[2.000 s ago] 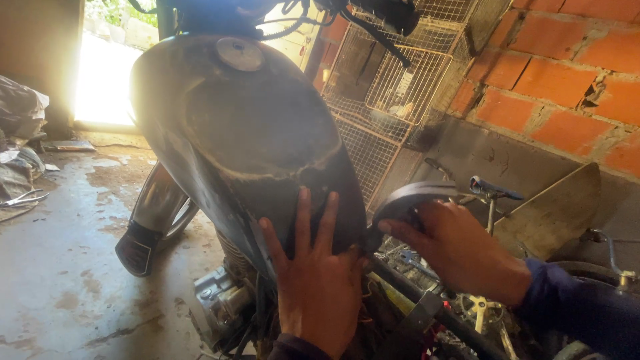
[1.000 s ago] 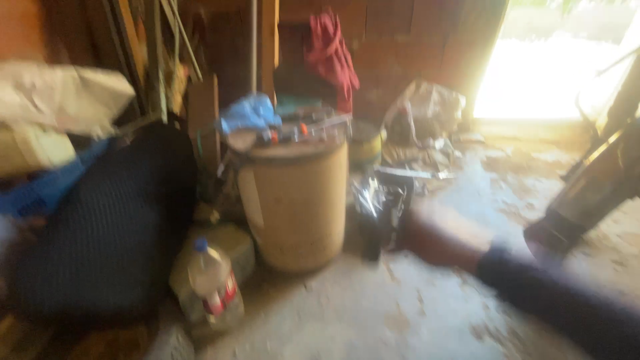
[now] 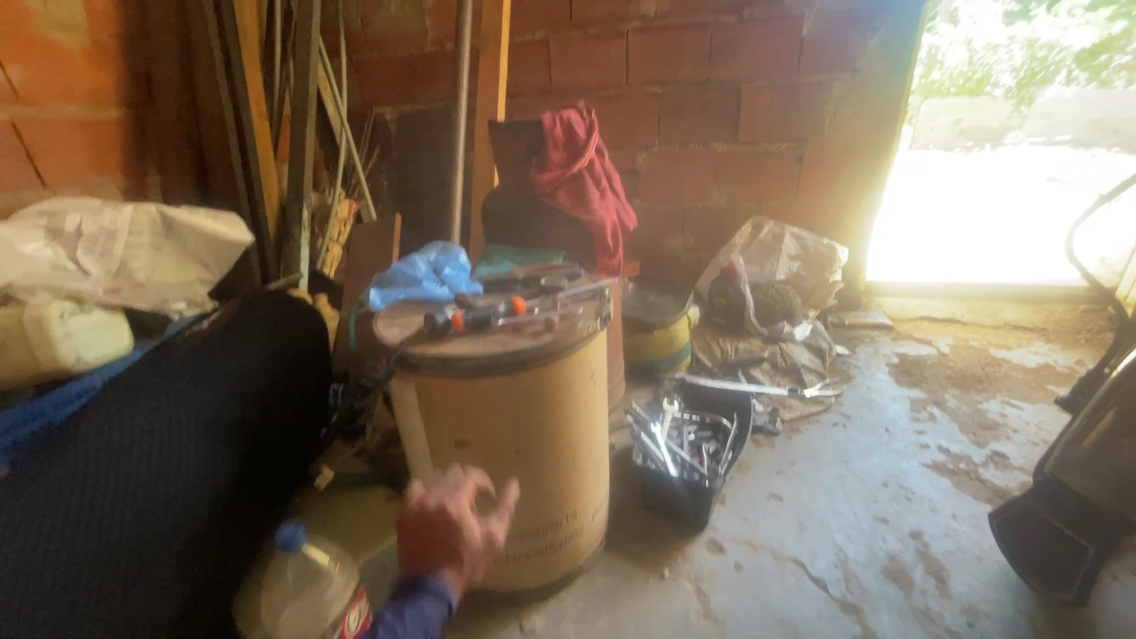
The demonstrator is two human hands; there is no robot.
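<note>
My left hand point(image 3: 453, 528) is low in the view, blurred, with its fingers bent and apart and nothing seen in it. Behind it stands a tan drum point(image 3: 524, 444), which the hand overlaps in view; whether they touch cannot be told. On the drum's top lie screwdrivers point(image 3: 479, 312) with black and orange handles, other metal tools and a blue plastic bag point(image 3: 426, 273). To the drum's right, a black bin point(image 3: 683, 497) on the floor holds several wrenches point(image 3: 666, 435). My right hand is out of view.
A clear plastic bottle point(image 3: 297, 586) with a blue cap stands beside my left hand. A large black padded object point(image 3: 177, 470) leans at left. A red cloth point(image 3: 586, 177) hangs behind the drum. Part of the motorcycle's fender point(image 3: 1065, 515) shows at right, near the bright doorway.
The view has swung far left from the motorcycle's tank, where both hands were, to the drum and tools. The right arm, seen reaching in from the right a second ago, has left the view.
</note>
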